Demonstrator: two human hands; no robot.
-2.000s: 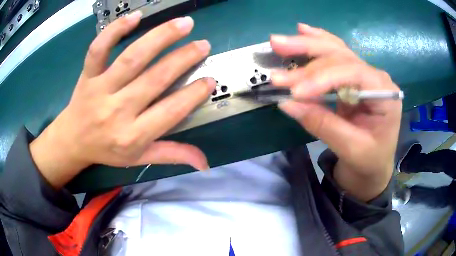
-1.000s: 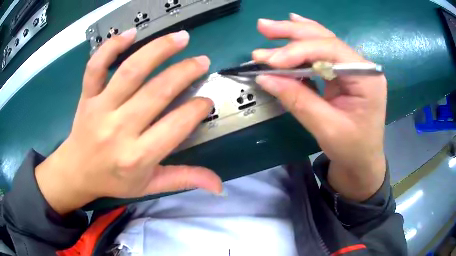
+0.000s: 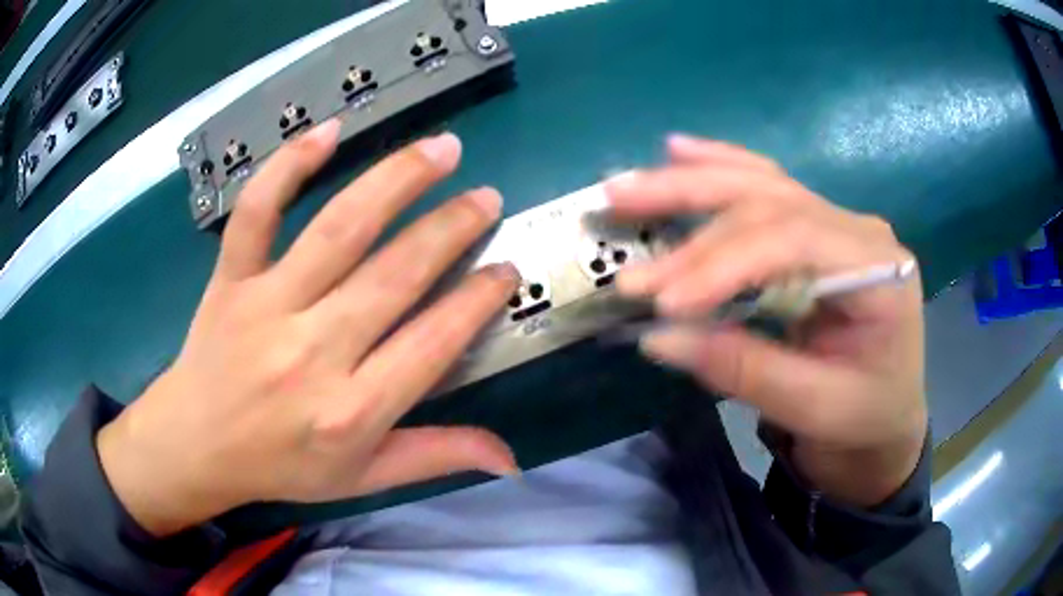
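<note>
A silver four-station fixture plate (image 3: pixel 567 291) lies on the dark-green surface in front of me. Two of its hole clusters show between my hands. My left hand (image 3: pixel 315 349) lies with spread fingers over the plate's left part, fingertips on its face, holding nothing that I can see. My right hand (image 3: pixel 804 303) is blurred over the plate's right part. It holds the tweezers (image 3: pixel 857 281) like a pen, with the silver rear end pointing right. The tweezer tips are blurred low near the plate's near edge. I cannot tell whether they hold anything.
A thick grey fixture block (image 3: pixel 338 99) with four clusters lies beyond my left hand. A smaller four-hole plate (image 3: pixel 72 126) and a dark fixture lie at the far left, past a white stripe (image 3: pixel 157 130). A black block (image 3: pixel 1037 58) is at the far right edge. Blue plastic (image 3: pixel 1016 285) shows below.
The view has shifted, so the thick block and worked plate appear lower. My right hand has moved the tweezers from the plate's far side toward its near edge. My left hand stays spread on the plate.
</note>
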